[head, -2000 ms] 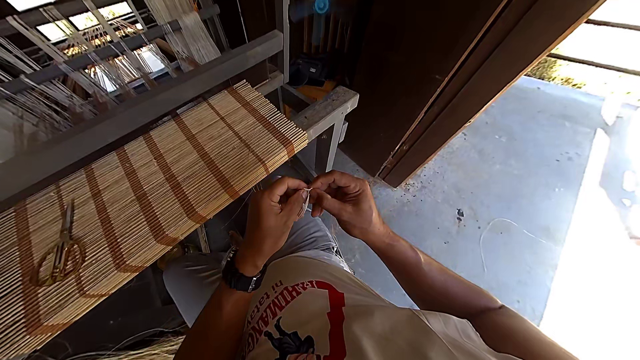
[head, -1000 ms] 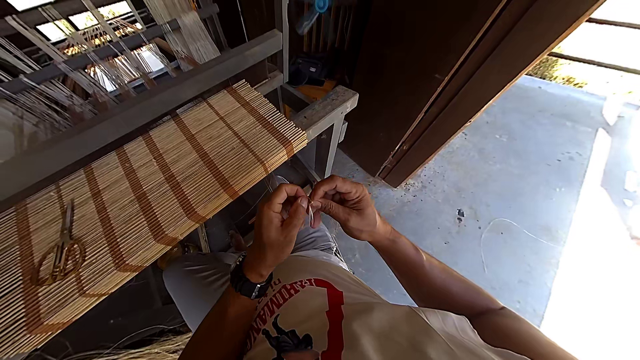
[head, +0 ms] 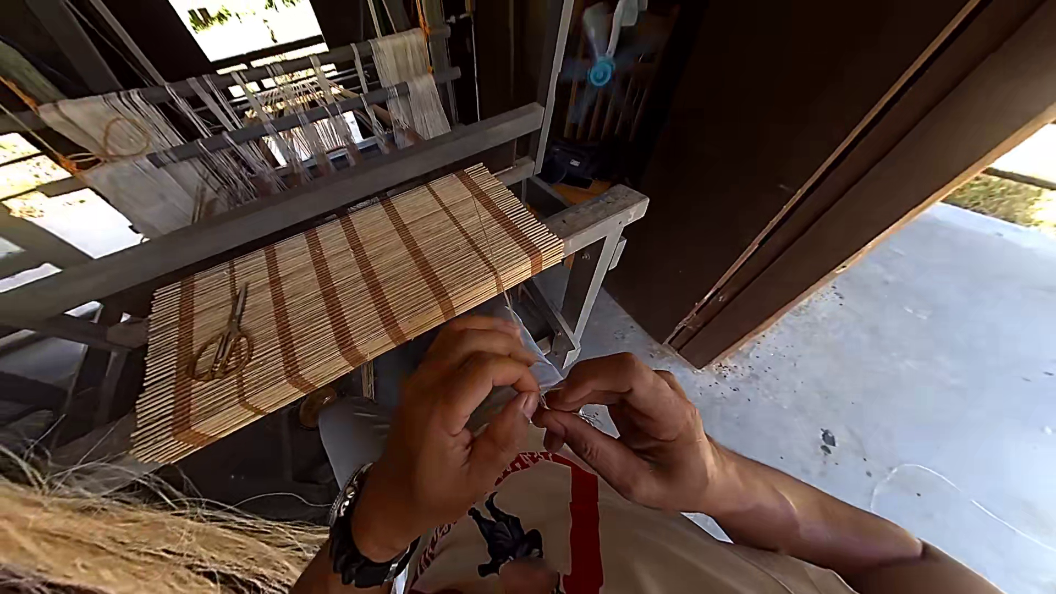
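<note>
My left hand (head: 470,404), with a dark watch at the wrist, pinches a thin pale thread (head: 540,399) between thumb and fingertips. Its fingertips meet those of my right hand (head: 635,421), which pinches the same thread, low over my lap. A thin strand runs from near my fingers up toward the woven mat of thin slats with brown stripes (head: 371,289), which lies on the loom beyond my hands. Scissors with looped handles (head: 223,351) rest on the mat's left part. The thread's ends are hidden by my fingers.
The wooden loom beam (head: 289,214) crosses behind the mat, with white warp threads (head: 412,91) beyond. A fan with a blue hub (head: 601,72) stands behind. Pale loose fibres (head: 124,528) lie at lower left. A dark door (head: 767,165) is at right, and a loose strand (head: 949,487) lies on the floor.
The view has shifted, bringing the loose fibres into fuller sight. Both hands stay close together, fingertips at the thread, with the fingers slightly rearranged.
</note>
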